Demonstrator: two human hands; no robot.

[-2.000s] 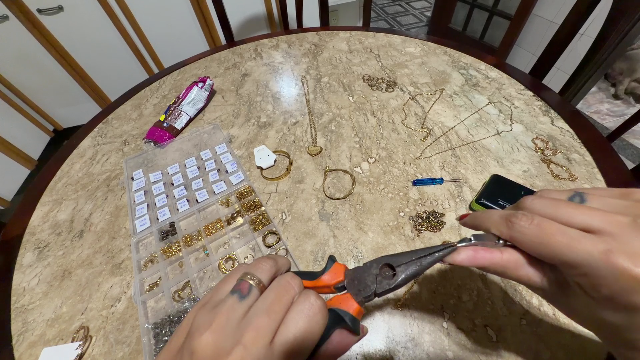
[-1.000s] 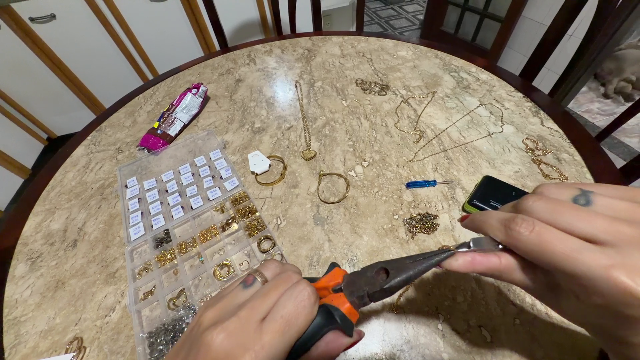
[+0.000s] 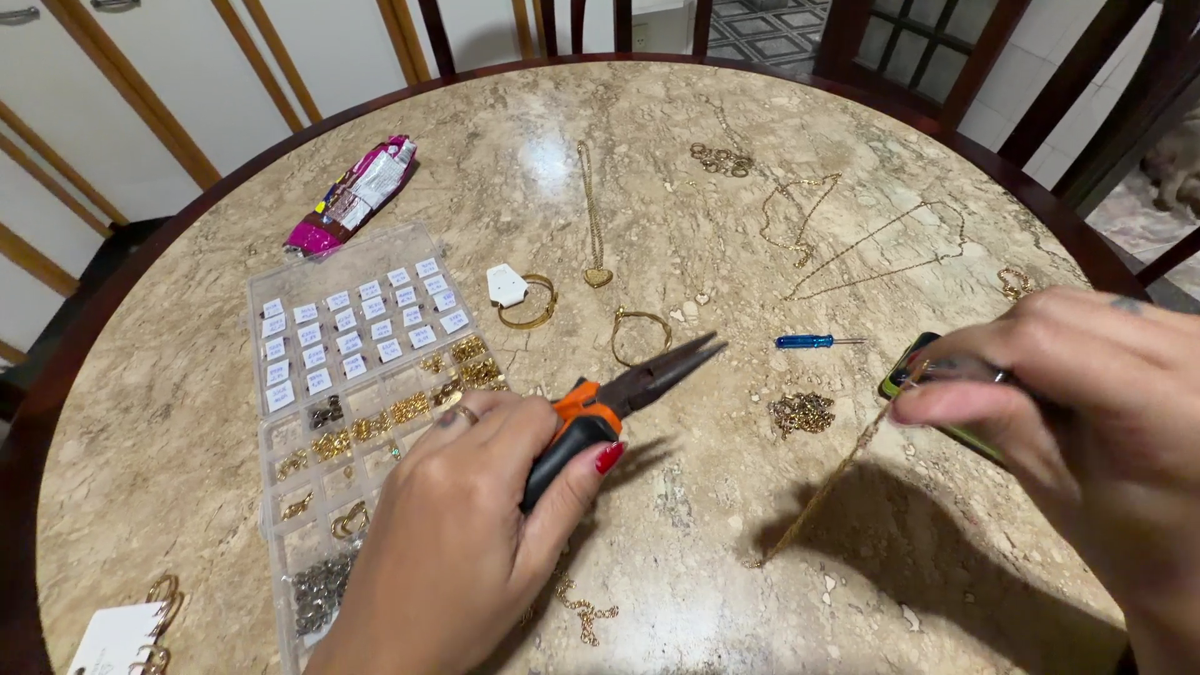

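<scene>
My left hand is closed around the orange and black handles of long-nose pliers, whose jaws point up and right, slightly apart. Between the thumb and fingers of my right hand is a thin gold chain that slants down and left to the tabletop. A small metal piece at those fingers is too hidden to name. Near that hand are a phone, partly covered, a small blue screwdriver and a heap of chain. More gold chain lies beside my left hand.
A clear compartment box of gold and silver findings stands at left, partly under my left hand. Beyond lie a pink packet, bangles, a heart-pendant necklace and loose chains. A white card with hoops is at lower left.
The plier jaws have come away from the fingers of my right hand, and my left hand has turned them upward. The chain now hangs in view from my right hand.
</scene>
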